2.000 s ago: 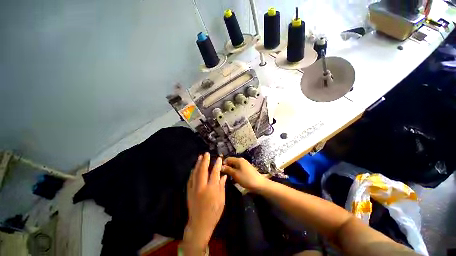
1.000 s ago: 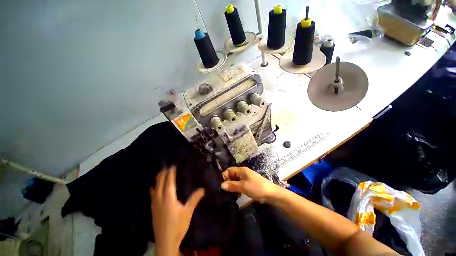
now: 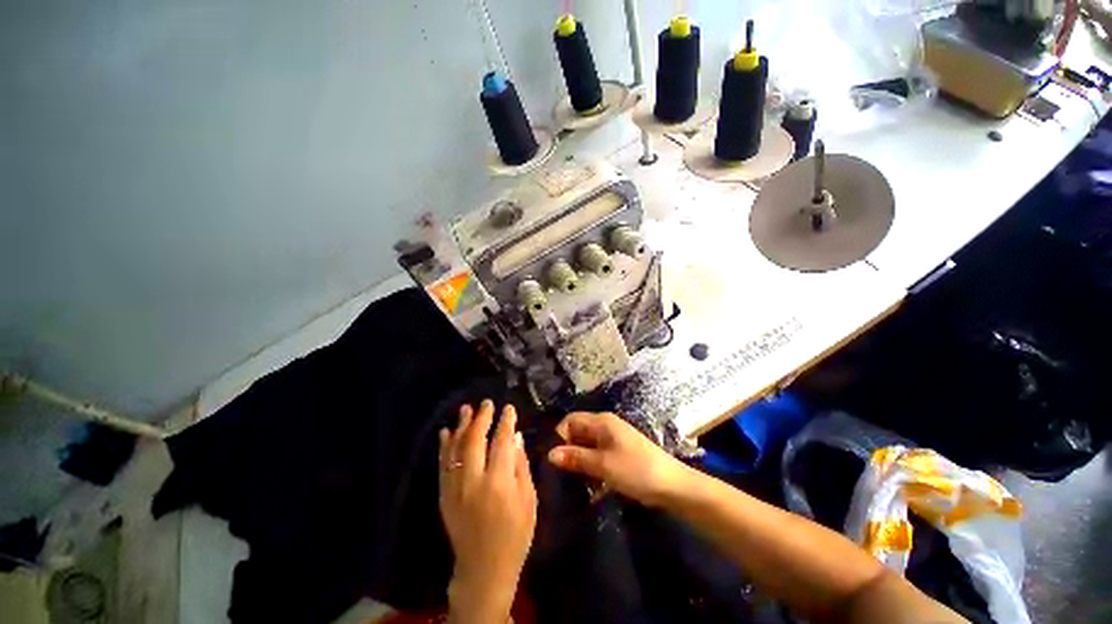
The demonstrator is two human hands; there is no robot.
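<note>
A black garment piece (image 3: 329, 439) lies spread left of and in front of the overlock machine (image 3: 567, 274), its edge at the dark needle area. My left hand (image 3: 490, 500) lies flat on the cloth, palm down, fingers slightly apart and pointing at the needle area. My right hand (image 3: 610, 457) is just right of it, thumb and forefinger pinching the cloth close to the machine's front. The cloth edge under the presser foot is too dark to make out.
Black thread cones (image 3: 740, 116) stand behind the machine, with an empty round cone disc (image 3: 822, 213) to their right. Lint (image 3: 646, 408) clings at the machine's right edge. A white-orange plastic bag (image 3: 939, 494), blue cloth (image 3: 759, 439) and black plastic bags (image 3: 1000, 354) are below the table at right.
My left hand lifted off to the left, then came back to lie on the cloth beside my right hand, a little lower than at first. My right hand has shifted slightly.
</note>
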